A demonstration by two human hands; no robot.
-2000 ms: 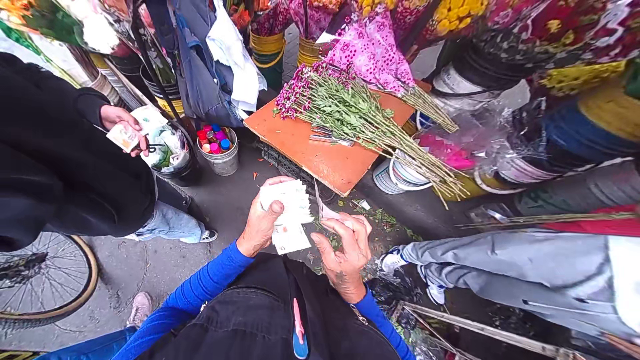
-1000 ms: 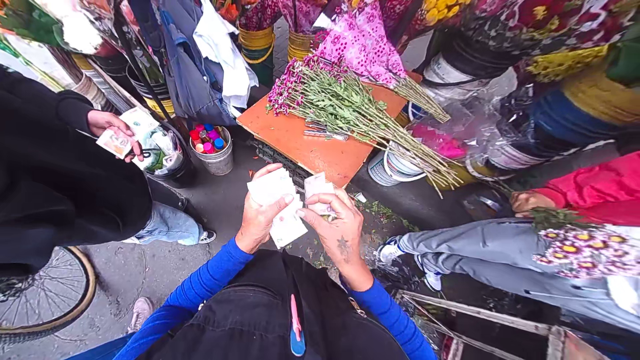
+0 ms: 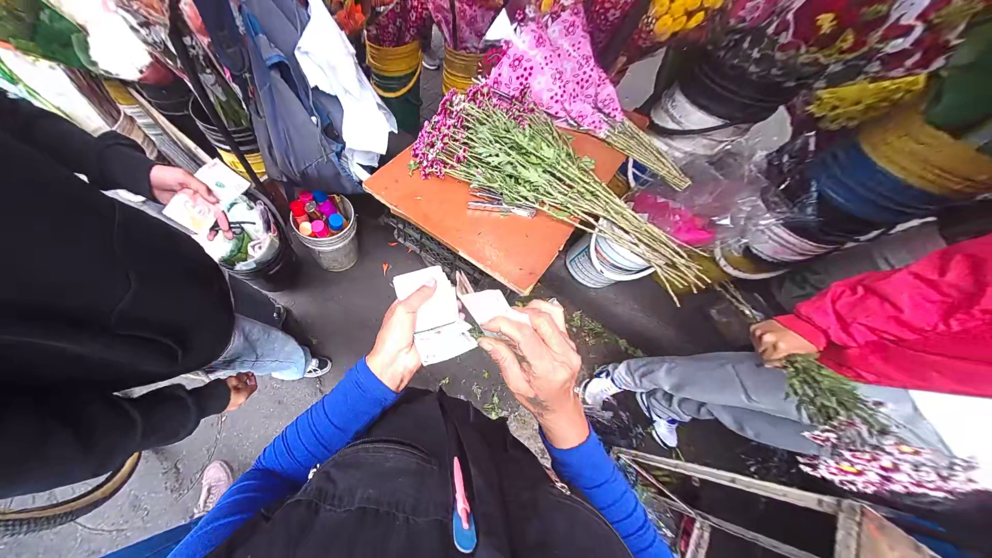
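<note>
My left hand (image 3: 397, 337), in a blue sleeve, grips a stack of pale banknotes (image 3: 428, 298) with the thumb on top. Close on its right, my right hand (image 3: 539, 353) pinches more pale banknotes (image 3: 488, 308) between thumb and fingers. Both hands are above the pavement, before an orange board (image 3: 480, 248). Cut purple-flowered stems (image 3: 535, 159) and a pink patterned wrap (image 3: 554, 66) lie across the board, with a small metal-looking object (image 3: 500, 204) beside them. Over my black clothing shows a pink and blue tool (image 3: 463, 508).
At left, a person in black (image 3: 93, 287) holds pale banknotes (image 3: 190, 209); a bucket with colourful caps (image 3: 329, 236) stands nearby. At right, a person in a red sleeve (image 3: 891, 310) holds flowers (image 3: 883, 457). A wooden frame (image 3: 736, 477) lies low right, a bicycle wheel (image 3: 77, 504) lower left.
My hands still hold the notes, and their fingers have shifted. The person in red has come into view from the right with flowers. The person at left now shows a second hand lower down.
</note>
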